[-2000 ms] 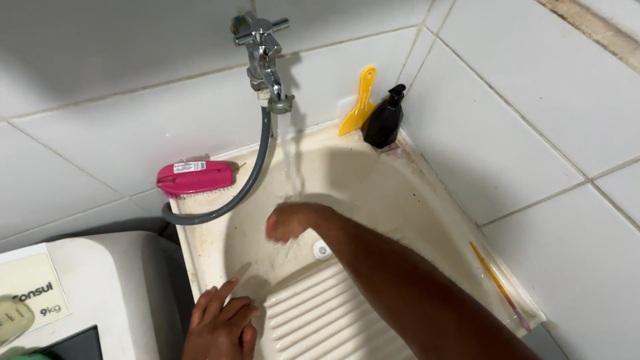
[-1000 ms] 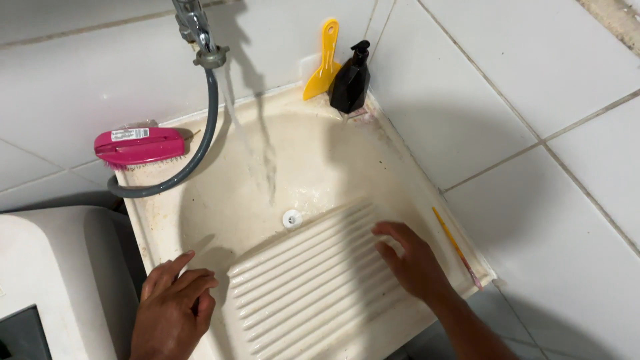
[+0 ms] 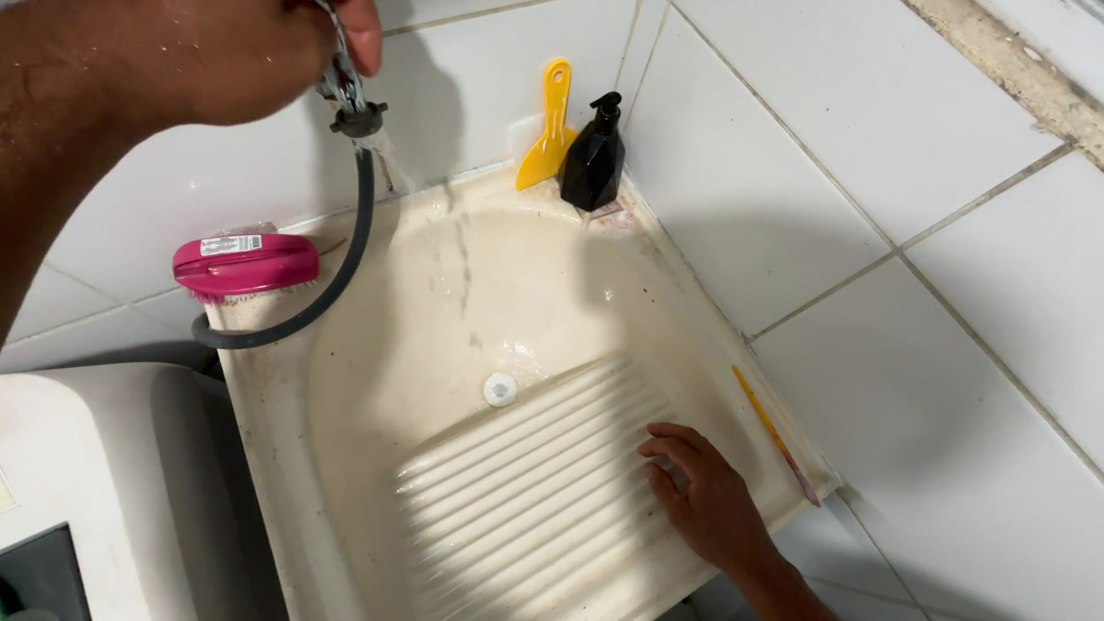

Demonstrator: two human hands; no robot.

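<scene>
My left hand [image 3: 267, 60] is raised at the top left over the metal faucet [image 3: 347, 90], its fingers around the upper part; the handle is hidden behind them. Water falls from the spout into the cream laundry sink [image 3: 483, 250]. My right hand [image 3: 703, 492] hangs over the right side of the ribbed washboard [image 3: 535, 483], fingers apart and slightly curled, holding nothing. A white drain [image 3: 500, 390] lies above the washboard's upper edge.
On the sink's back rim stand a black pump bottle [image 3: 593, 164] and a yellow plastic scraper [image 3: 549, 129]. A pink scrub brush [image 3: 247, 263] and a grey hose [image 3: 362, 216] are at the left corner. A thin yellow brush [image 3: 772, 427] lies on the right rim. A white appliance [image 3: 95, 431] stands left.
My left hand has risen from the sink's lower left to the faucet. My right hand, earlier under the water stream, moved to the washboard's right side and remains there.
</scene>
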